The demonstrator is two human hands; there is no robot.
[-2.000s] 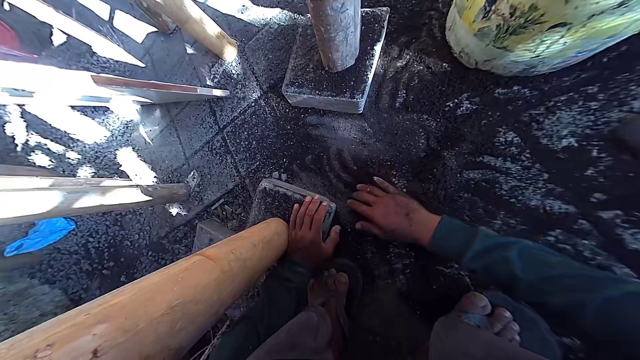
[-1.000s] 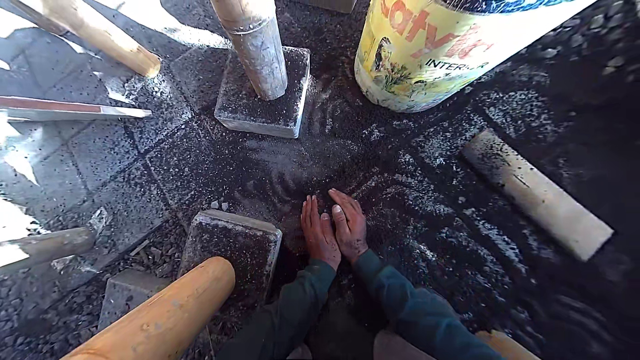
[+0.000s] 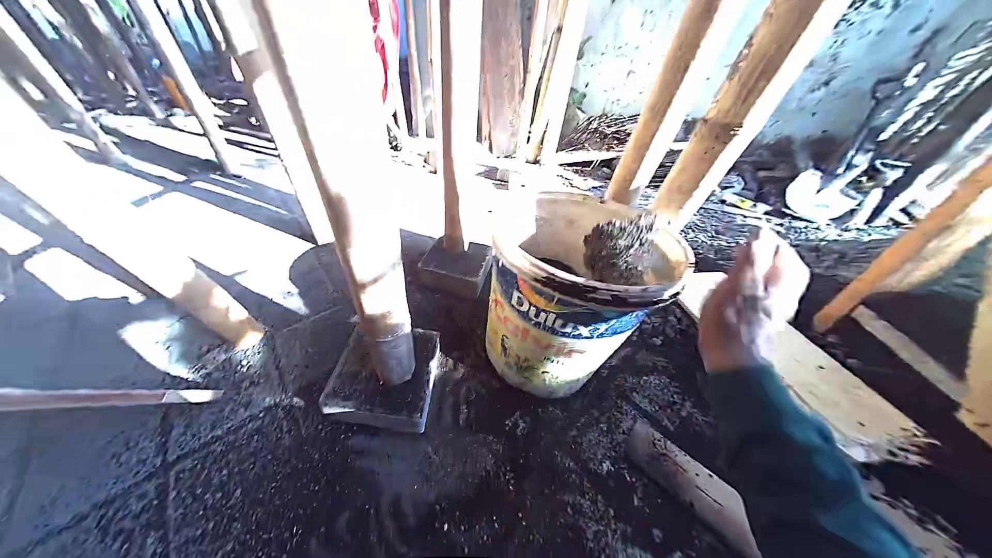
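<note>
My right hand (image 3: 752, 298), blurred and in a dark green sleeve, is raised just right of a Dulux paint bucket (image 3: 566, 349). Whether its fingers hold anything is not plain. Inside the bucket, a grey clump of gritty material (image 3: 620, 248) lies against the far right wall. My left hand is out of view. Left of the bucket, a bamboo pole (image 3: 376, 279) stands on a square concrete block (image 3: 418, 395). Dark, gritty material covers the ground (image 3: 465, 496) in front. A short wooden piece (image 3: 690, 480) lies beside my right forearm.
Behind the bucket, another pole (image 3: 451, 139) stands on a smaller block (image 3: 453, 267). Slanting bamboo poles (image 3: 713, 124) rise at the back right, before a stained wall (image 3: 821, 62). A pale board (image 3: 845, 387) lies under and beyond my right arm. More poles (image 3: 221, 310) slant at left.
Both hands were together on the dark ground; my right hand is now up beside the bucket and my left has left the view. The view has swung upward strongly.
</note>
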